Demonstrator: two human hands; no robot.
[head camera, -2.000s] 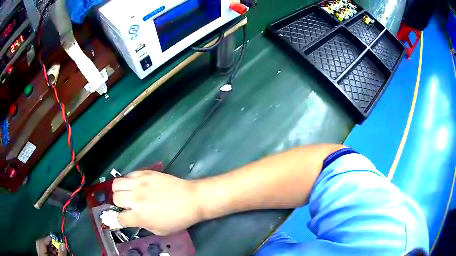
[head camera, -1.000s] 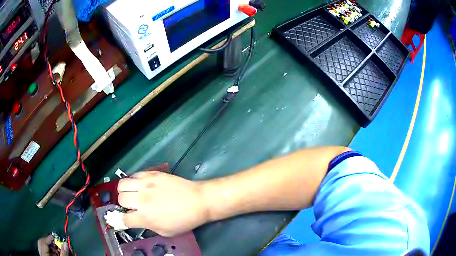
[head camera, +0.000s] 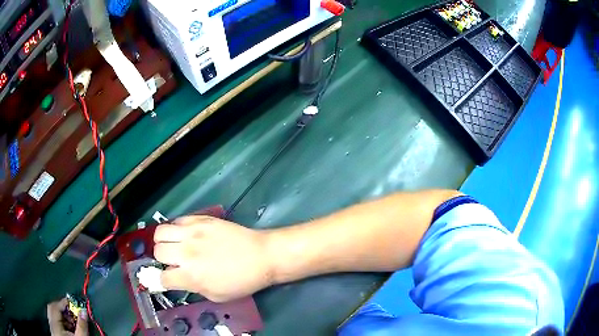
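Observation:
The dark red test fixture (head camera: 238, 315) lies on the green mat at the bottom, with black round knobs and a rectangular opening holding silvery pieces. My right hand (head camera: 207, 257) rests over the opening, fingers bent down, with a white covering on the thumb. What lies under its fingertips is hidden, so I cannot tell whether it holds a board. My left hand (head camera: 68, 320) is small and partly cut off at the bottom left edge. It holds a circuit board (head camera: 75, 306) with yellow parts between its fingertips.
A white tester (head camera: 187, 41) and a reddish-brown test box (head camera: 66, 141) with red digits stand on the low shelf. Red and black twisted wires (head camera: 100, 172) hang down left of the fixture. A black compartment tray (head camera: 453, 108) with boards in its far compartments lies at the upper right.
The view has shifted slightly, so the surroundings sit a little further right. The left hand and its board show slightly more. The right hand stays over the fixture opening.

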